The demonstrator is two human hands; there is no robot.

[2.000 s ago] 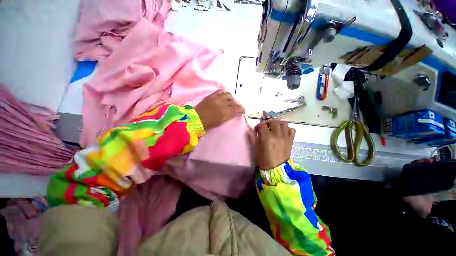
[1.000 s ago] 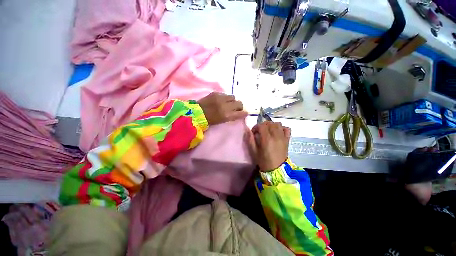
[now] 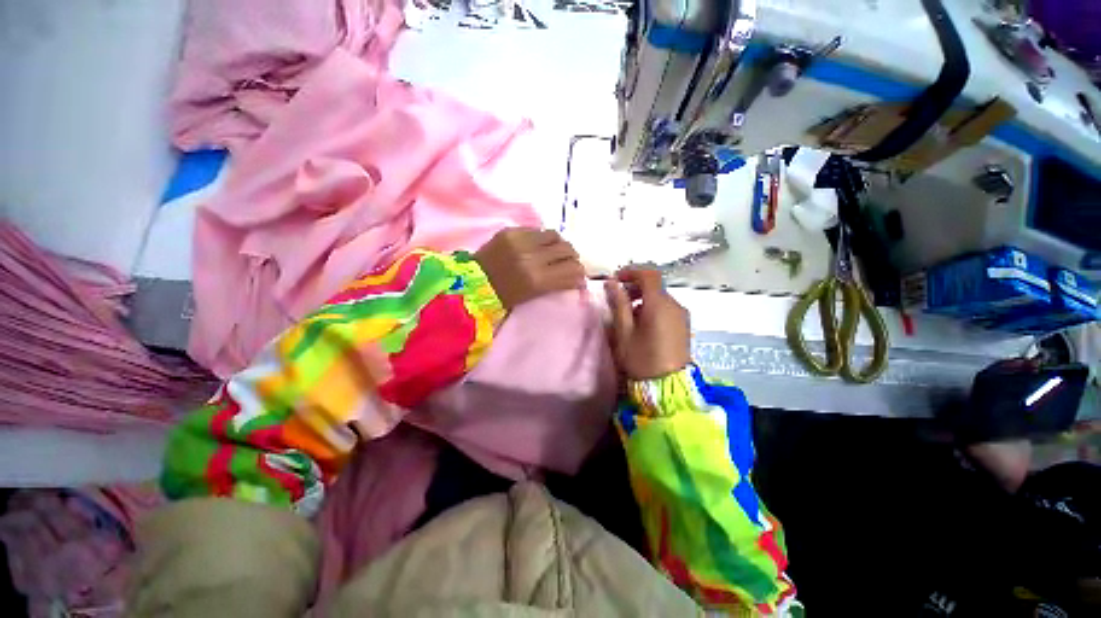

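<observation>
A pink garment piece (image 3: 543,386) hangs over the table's front edge, and more of it lies heaped on the table to the left. My left hand (image 3: 531,266) rests on its upper edge with the fingers bent and holds it. My right hand (image 3: 650,324) pinches the same edge just to the right, thumb and index finger together. The sewing machine head (image 3: 688,97) stands above and to the right of my hands. The needle area is washed out by bright light.
Gold-handled scissors (image 3: 837,326), red and blue snips (image 3: 765,193), small brass-coloured bits (image 3: 785,257) and a blue box (image 3: 988,285) lie to the right. Pink strips (image 3: 85,338) lie at far left. Another person's hand (image 3: 1002,459) is at the right edge beside a dark object.
My right hand has turned and moved slightly up, its fingers now pinching the cloth edge. The pointed metal tip beside it no longer shows clearly. My left hand has barely moved.
</observation>
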